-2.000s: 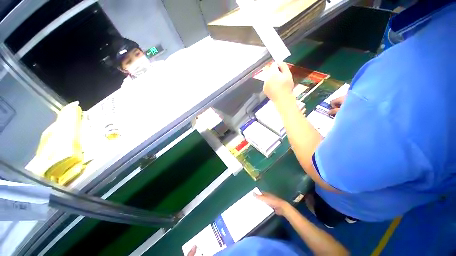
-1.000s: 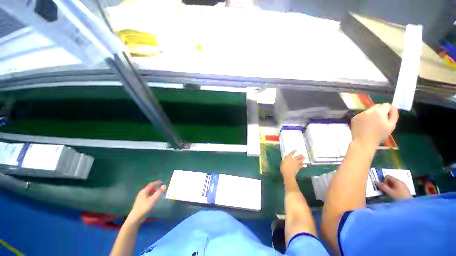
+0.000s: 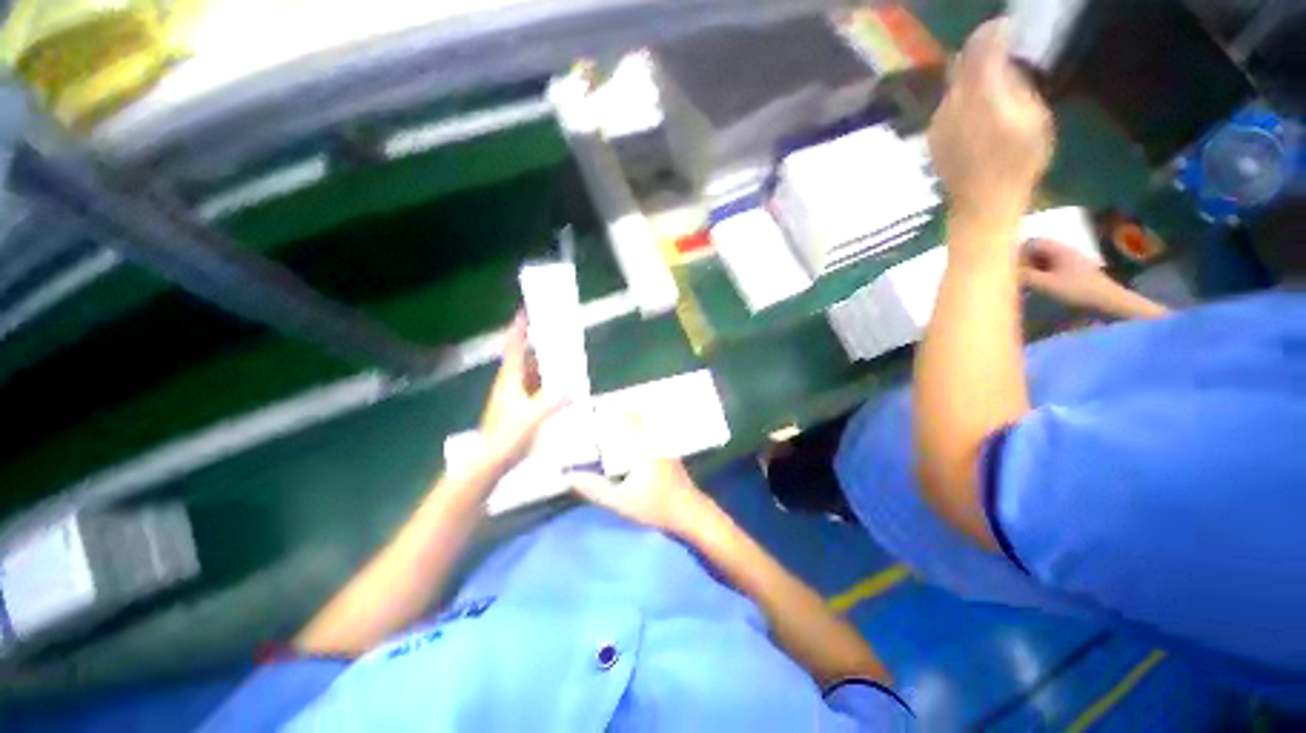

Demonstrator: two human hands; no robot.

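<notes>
My left hand (image 3: 516, 408) grips a white product box (image 3: 556, 327) that stands up on its end, tilted a little, above a row of white boxes. My right hand (image 3: 645, 490) is at the near side of the row, its fingers at the lower end of the upright box; whether it grips anything is unclear in the blur. The row of white product boxes (image 3: 680, 413) lies flat on the green bench ledge (image 3: 308, 494), spreading to both sides of my hands.
Another person in blue (image 3: 1160, 458) stands at the right with one arm raised. White box stacks (image 3: 857, 198) sit on the packing board beside a dark-topped stack (image 3: 766, 86). More boxes (image 3: 100, 566) lie at the left. A metal strut (image 3: 215, 258) crosses the conveyor (image 3: 387, 229).
My right hand has come from the boxes on the board to the row in front of me. My left hand has moved in and taken hold of a box, now upright. The view has tilted.
</notes>
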